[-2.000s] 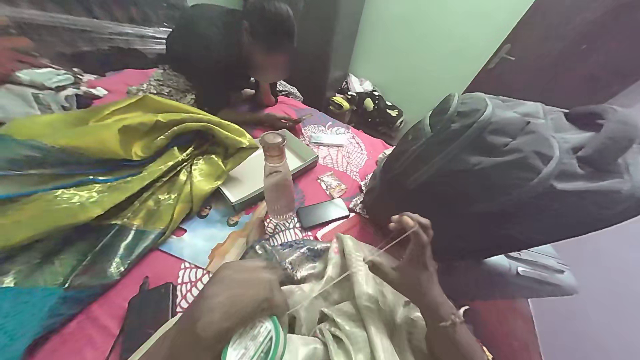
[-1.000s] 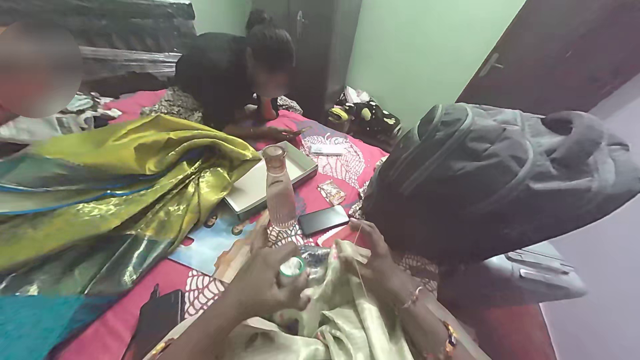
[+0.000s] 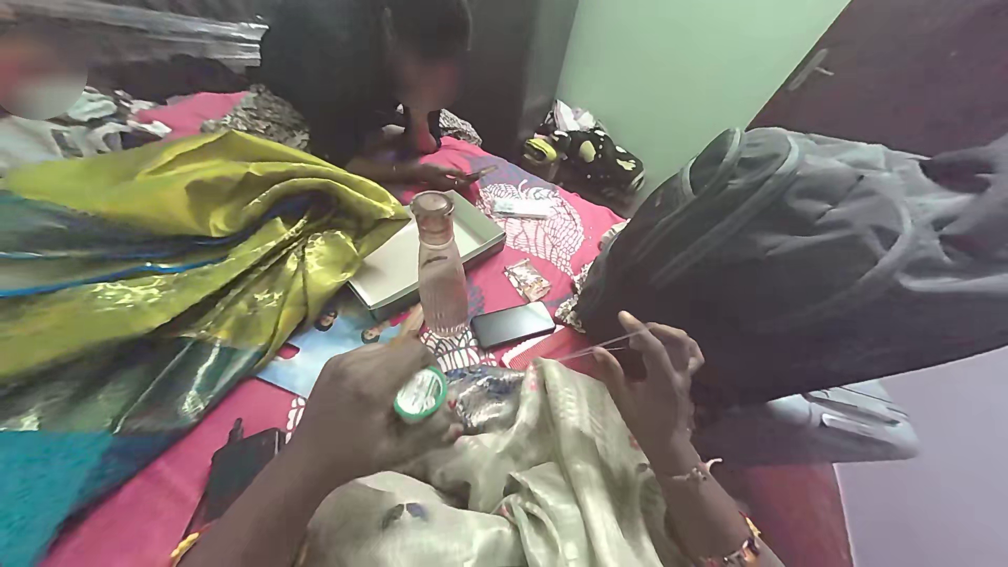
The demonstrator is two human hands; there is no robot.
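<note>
My left hand (image 3: 378,402) is closed around a thread spool (image 3: 420,393) with a green rim and a pale labelled end, low and left of centre. My right hand (image 3: 650,370) is raised at the right, and a thin pale thread (image 3: 602,346) runs from its fingers toward the cloth and the left hand's side. Between and below both hands lies a bunched, shiny cream-green cloth (image 3: 583,457). Clear plastic wrapping (image 3: 484,394) lies just beyond the cloth, beside the left hand. Whether the thread reaches the spool cannot be told.
A plastic bottle (image 3: 442,276) stands by an open shallow box (image 3: 386,283). Near them are a phone (image 3: 513,324), a small packet (image 3: 528,279) and a yellow-green cloth (image 3: 236,197). A large grey bag (image 3: 795,260) bulges at right. Another person (image 3: 346,87) leans over the bed, holding something.
My right hand has moved away from the cloth's edge, with the thread now stretched from its fingers. My left hand has turned, so the spool's end faces the camera.
</note>
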